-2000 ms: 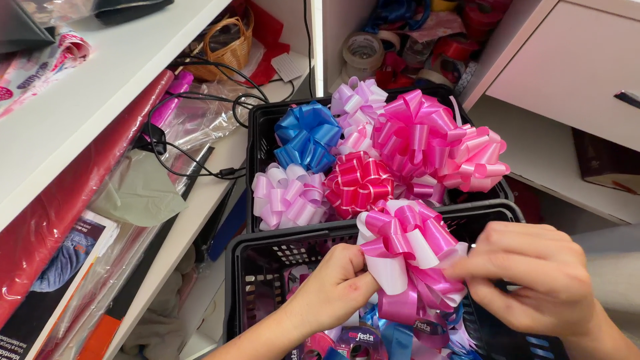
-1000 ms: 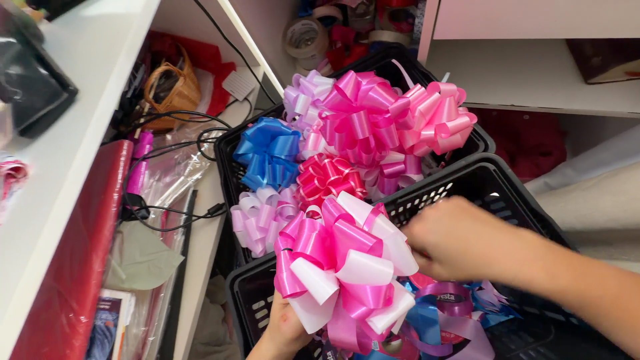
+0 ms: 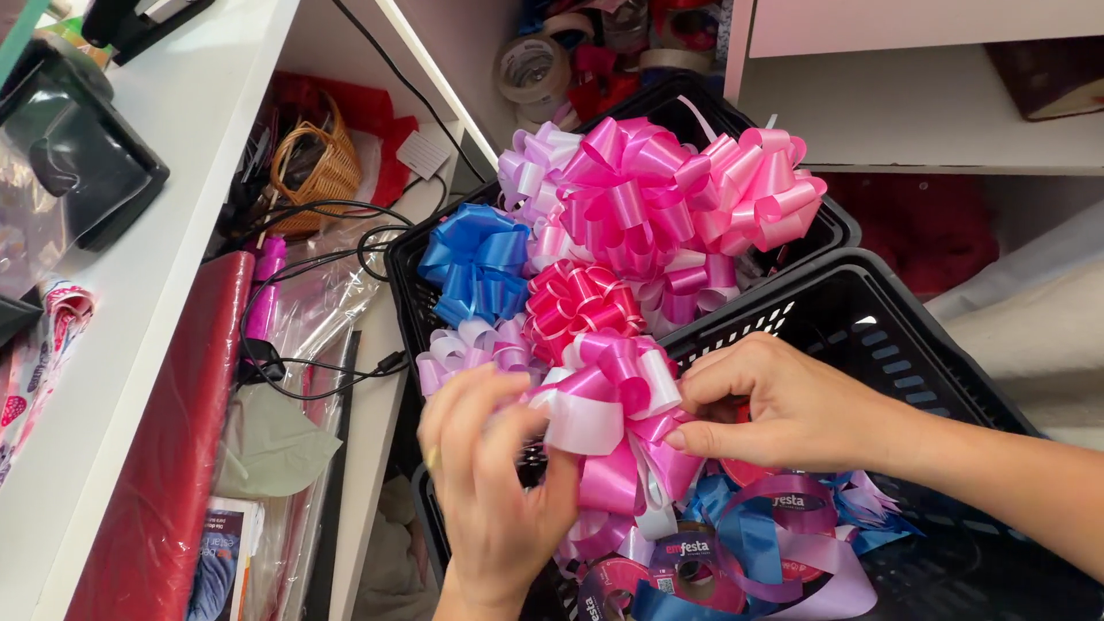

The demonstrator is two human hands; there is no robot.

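Observation:
A pink and white ribbon bow [image 3: 617, 414] is between my hands, above the near black plastic basket [image 3: 871, 285]. My right hand [image 3: 776, 405] pinches its right side. My left hand [image 3: 496, 474] is at its left edge, blurred, fingers spread; whether it touches a loop is unclear. Behind, the far black basket [image 3: 401, 285] holds a blue bow [image 3: 479, 263], a red bow [image 3: 582, 309], a large pink bow [image 3: 634, 194], a light pink bow [image 3: 763, 190] and lilac bows [image 3: 474, 349]. Ribbon spools [image 3: 690, 561] and a loose blue ribbon [image 3: 750, 535] lie in the near basket.
On the left is a white shelf [image 3: 164, 285] with a black tape dispenser [image 3: 78, 147]. Below it are a red wrapped roll [image 3: 164, 448], black cables [image 3: 319, 259] and a wicker basket [image 3: 319, 172]. Tape rolls [image 3: 533, 73] sit behind the far basket. A white drawer unit [image 3: 906, 26] stands at the back right.
My right hand, apart from the bow's loops a second ago, is now on its right side. My left hand has moved from beneath the bow to its left side. The view has shifted.

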